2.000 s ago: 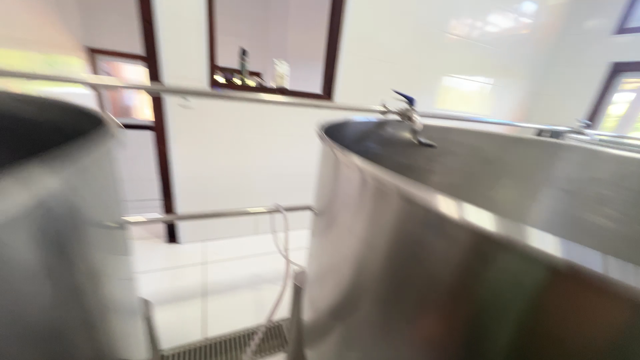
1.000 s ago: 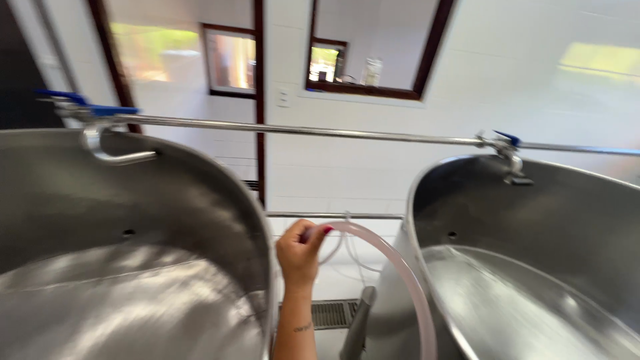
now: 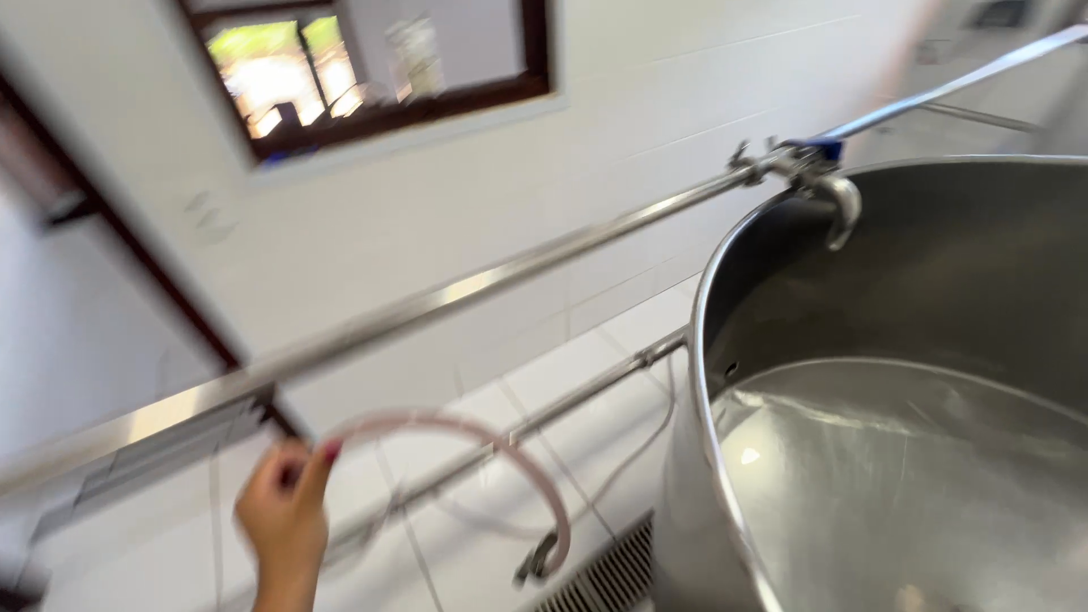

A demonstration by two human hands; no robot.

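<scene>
My left hand is raised at the lower left, its thumb and fingers closed on a pale pink flexible hose. From the hand the hose arches right and curves down to a dark metallic clamp or fitting at its far end. That end hangs left of a large open stainless steel tank, apart from its wall. A curved metal spout with a blue-handled valve reaches over the tank's rim. My right hand is out of view.
A long metal pipe crosses the view above my hand, and a lower pipe runs to the tank. A floor drain grate lies beside the tank. Behind are a white wall and a dark-framed window.
My left hand and the hose, unseen two seconds ago, were between two tanks one second ago. The view has swung and tilted; the left tank is out of frame and the hose's fitting now shows.
</scene>
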